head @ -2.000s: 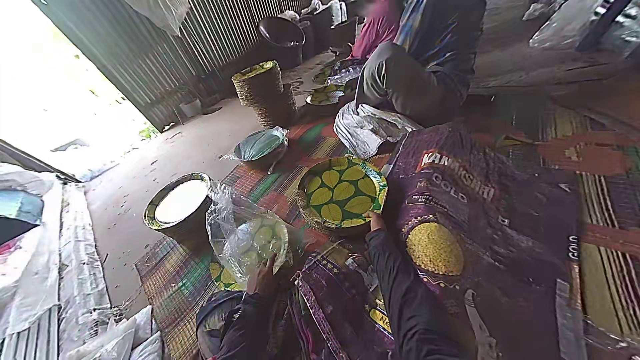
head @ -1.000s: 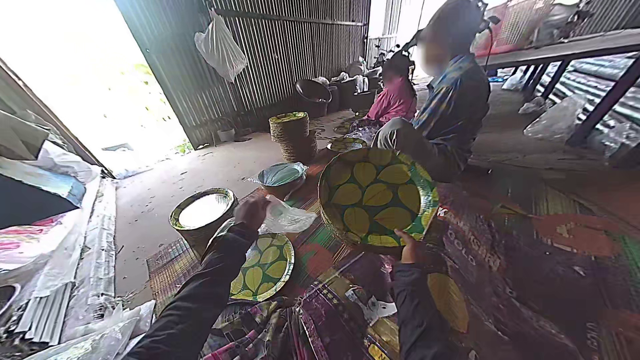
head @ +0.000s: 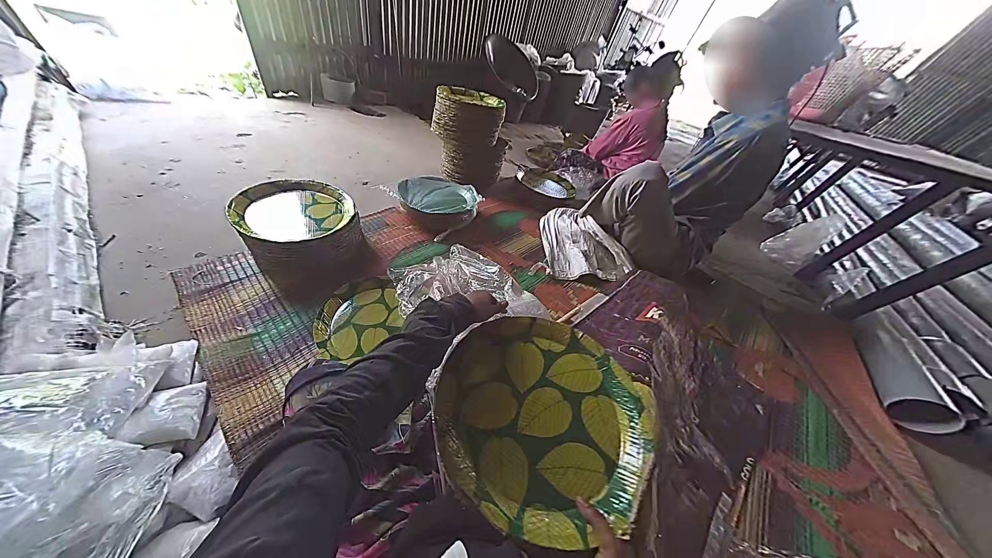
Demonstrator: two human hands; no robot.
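Observation:
A round leaf-patterned plate (head: 542, 434), green and yellow, tilts up in front of me. My right hand (head: 601, 531) grips its lower right rim, thumb on the face. Just beyond the plate's upper edge, my left hand (head: 482, 304) is closed on a crumpled clear plastic bag (head: 461, 275). Behind my left forearm another leaf-patterned plate (head: 360, 318) lies on the woven mat. A tall stack of such plates (head: 310, 240) stands farther left, its top one shining. A bowl covered with bluish plastic (head: 438, 195) rests beyond the bag.
Another plate stack (head: 467, 128) stands farther back. Two people sit at the right, one in a checked shirt (head: 721, 163), one in pink (head: 632, 139). Filled clear plastic packets (head: 85, 449) lie at lower left. A purple printed sack (head: 643, 310), a bench (head: 891, 147) and metal pipes (head: 907, 364) are at the right.
My left hand has moved rightward with the clear plastic since one second ago. The plate in my right hand has come lower and nearer to me. The view has shifted.

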